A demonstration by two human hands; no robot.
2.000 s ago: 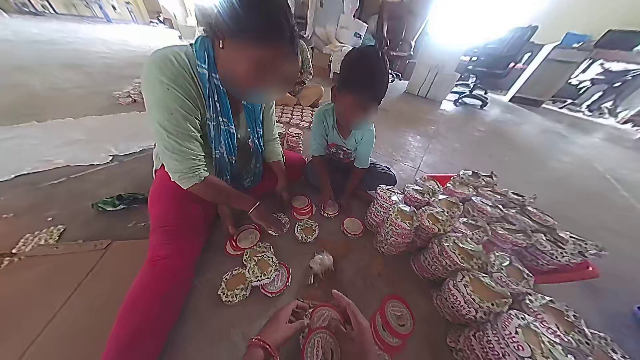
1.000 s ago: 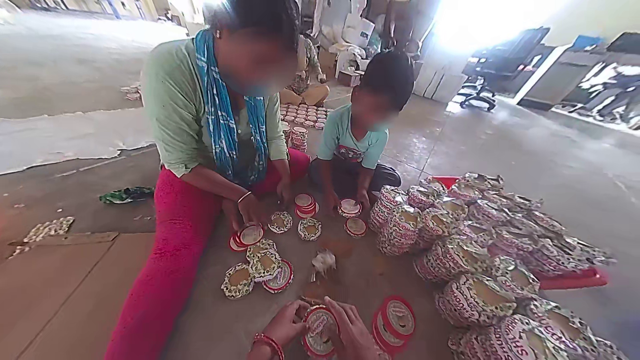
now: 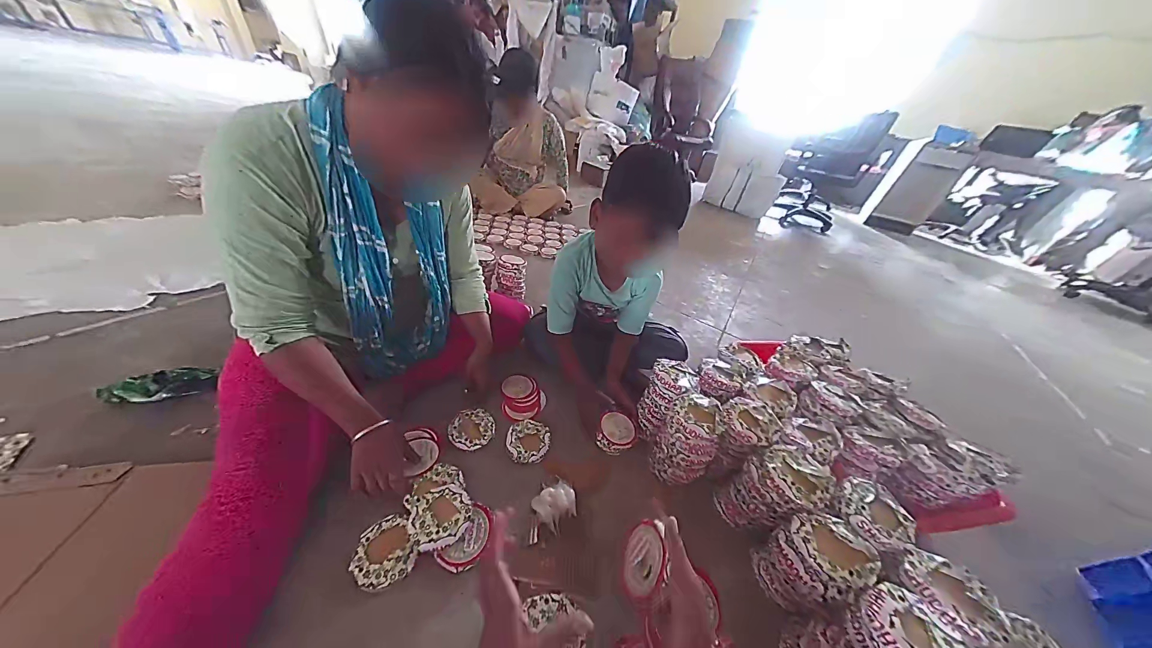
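My left hand (image 3: 513, 589) is raised at the bottom centre, fingers apart; its thumb overlaps a pattern-wrapped round piece (image 3: 547, 610), with no grip visible. My right hand (image 3: 686, 585) is upright and blurred beside a red-rimmed round disc (image 3: 644, 562); whether it holds the disc is unclear. More red-rimmed pieces show partly behind that hand. Ahead, a small white crumpled lump (image 3: 554, 502) lies on the floor. Left of it are several wrapped discs (image 3: 385, 551) and a red-rimmed disc (image 3: 468, 540). Another person's hand (image 3: 380, 461) touches a red-rimmed disc (image 3: 421, 450).
Stacks of wrapped discs (image 3: 814, 549) crowd the right, some on a red tray (image 3: 967, 513). A child (image 3: 607, 297) handles a disc (image 3: 616, 430) opposite. Another person (image 3: 522, 153) sits behind rows of discs (image 3: 526, 232). A blue object (image 3: 1120, 585) lies far right; cardboard (image 3: 99, 540) lies left.
My hands, close together around a red-rimmed disc before, are now apart. The other person's hand has moved to the left-hand disc pile. The seated person behind has come more into view.
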